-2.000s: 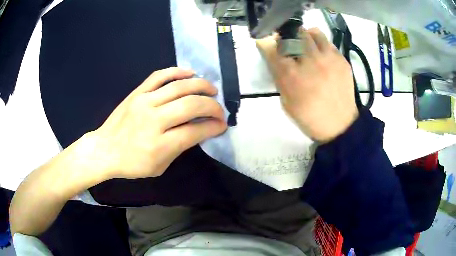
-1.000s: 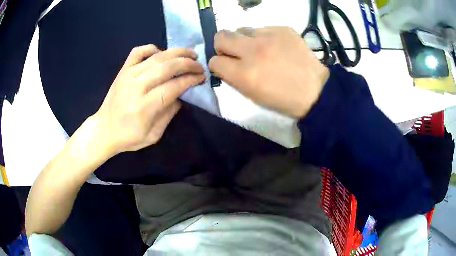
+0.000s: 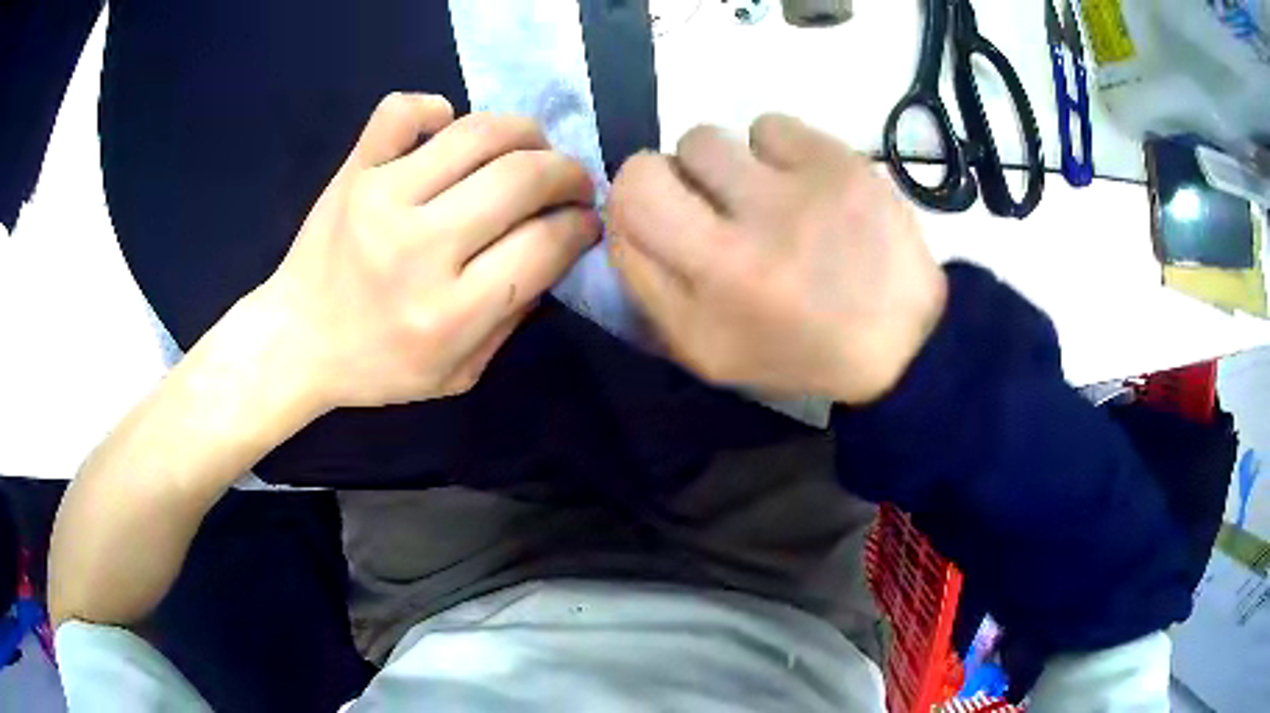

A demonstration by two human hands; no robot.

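A large navy-black garment panel (image 3: 279, 126) lies on the white table and hangs over the lap. Pale blue-grey interfacing (image 3: 529, 70) runs along its right side. A narrow dark welt strip (image 3: 621, 84) lies beside the interfacing, its near end hidden by my right hand. My left hand (image 3: 432, 251) rests on the panel and interfacing, its thumb and fingertips together at the interfacing's edge. My right hand (image 3: 773, 258) has curled fingers at the near end of the strip, fingertips almost touching the left ones. What lies between the fingertips is hidden.
Black-handled shears (image 3: 968, 126) and blue thread snips (image 3: 1071, 105) lie at the back right. A dark box (image 3: 1198, 209) sits on a yellowish pad beyond them. A ribbed grey knob (image 3: 818, 11) shows at the top edge. A red basket (image 3: 912, 613) stands below the table at right.
My right hand has moved from the machine area to the near end of the strip, beside my left fingertips. The camera view has shifted, so the machine head has mostly left the picture.
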